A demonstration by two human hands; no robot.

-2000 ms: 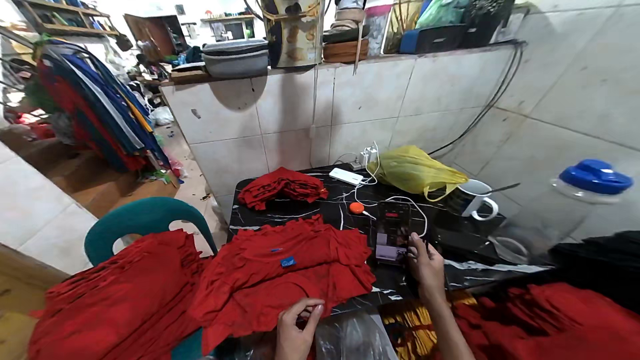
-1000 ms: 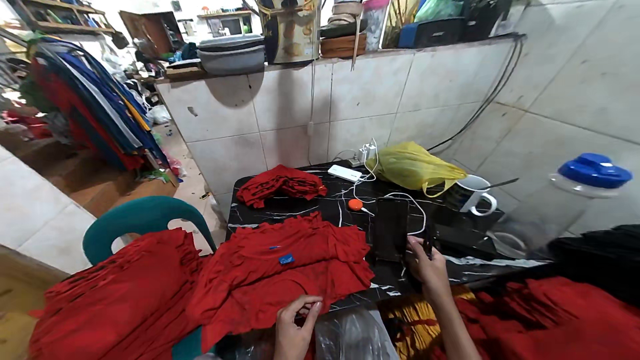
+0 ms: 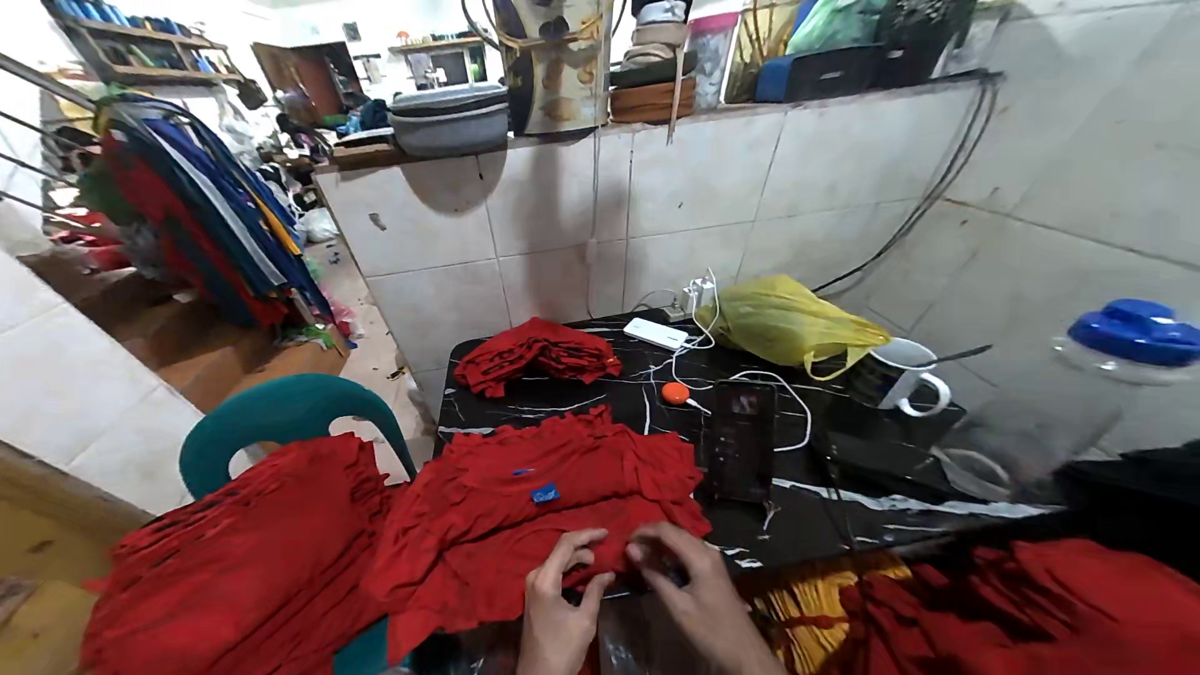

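Observation:
Both of my hands are at the near edge of a heap of red garments (image 3: 581, 469) on a black marble-patterned table (image 3: 900, 544). My left hand (image 3: 562, 600) has thumb and fingers curved apart at the fabric's lower edge. To its right, my right hand (image 3: 689, 586) is curled in the same way, its fingertips at the cloth; whether either pinches fabric is unclear. A small blue label (image 3: 545, 493) shows on the upper garment. A dark smartphone (image 3: 743, 441) lies just beyond my right hand, beside a white cable and an orange round object (image 3: 675, 393).
More red garments lie folded at the table's back (image 3: 539, 356), over a green plastic chair (image 3: 300, 403) at left, and at right (image 3: 1059, 609) beside yellow cloth (image 3: 806, 609). A yellow plastic bag (image 3: 787, 323), a mug (image 3: 895, 375) and a blue-lidded clear container (image 3: 1139, 333) stand near the tiled wall.
My right hand has moved left from the phone to the red garments beside my left hand. The phone's screen, lit two seconds ago, is now dark.

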